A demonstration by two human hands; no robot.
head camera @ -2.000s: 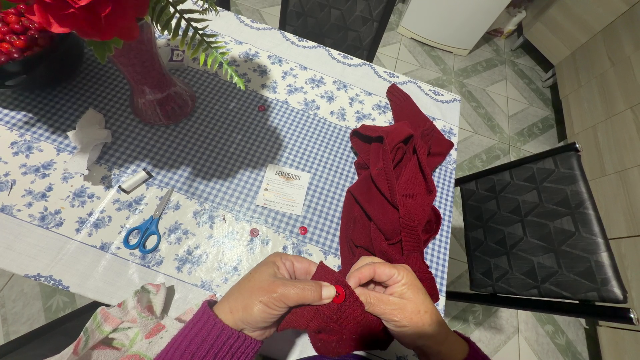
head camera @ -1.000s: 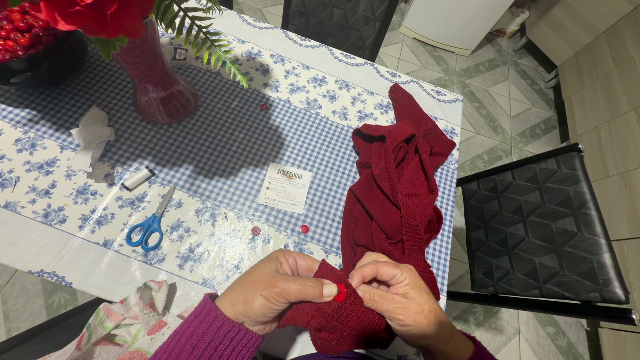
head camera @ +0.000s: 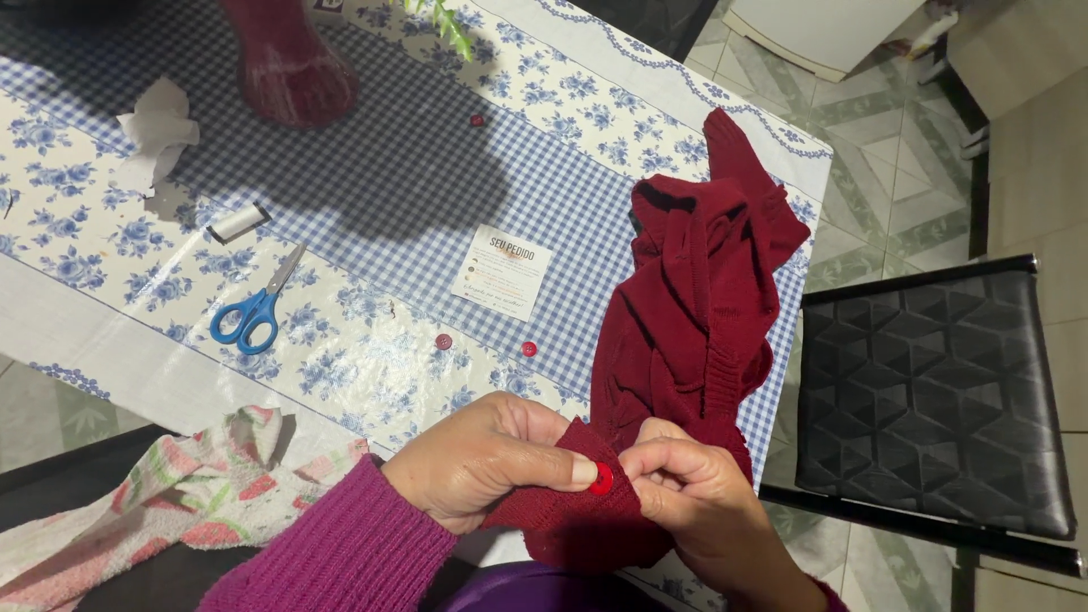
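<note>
A dark red knitted garment (head camera: pixel 680 314) runs from the table's right end down to my hands. My left hand (head camera: pixel 501 463) pinches its edge, with the thumb against a bright red button (head camera: pixel 602 478) on the knit. Just right of that button, my right hand (head camera: pixel 693 497) has its thumb and fingers pinched together at the fabric edge; whether a needle or thread is between them cannot be made out. Beyond my hands lie a dull red button (head camera: pixel 443 342) and a brighter red button (head camera: pixel 529 348), with another red button (head camera: pixel 477 121) farther back.
Blue-handled scissors (head camera: pixel 246 323), a white thread spool (head camera: pixel 239 223), crumpled white paper (head camera: pixel 160 127) and a printed card (head camera: pixel 501 272) lie on the patterned tablecloth. A pink glass vase (head camera: pixel 297 81) stands behind. A patterned towel (head camera: pixel 195 484) is at lower left, a black chair (head camera: pixel 931 399) at right.
The view has tilted lower, so the flowers and bowl of red fruit have mostly left the frame. Both hands keep their pinch on the garment beside the red button.
</note>
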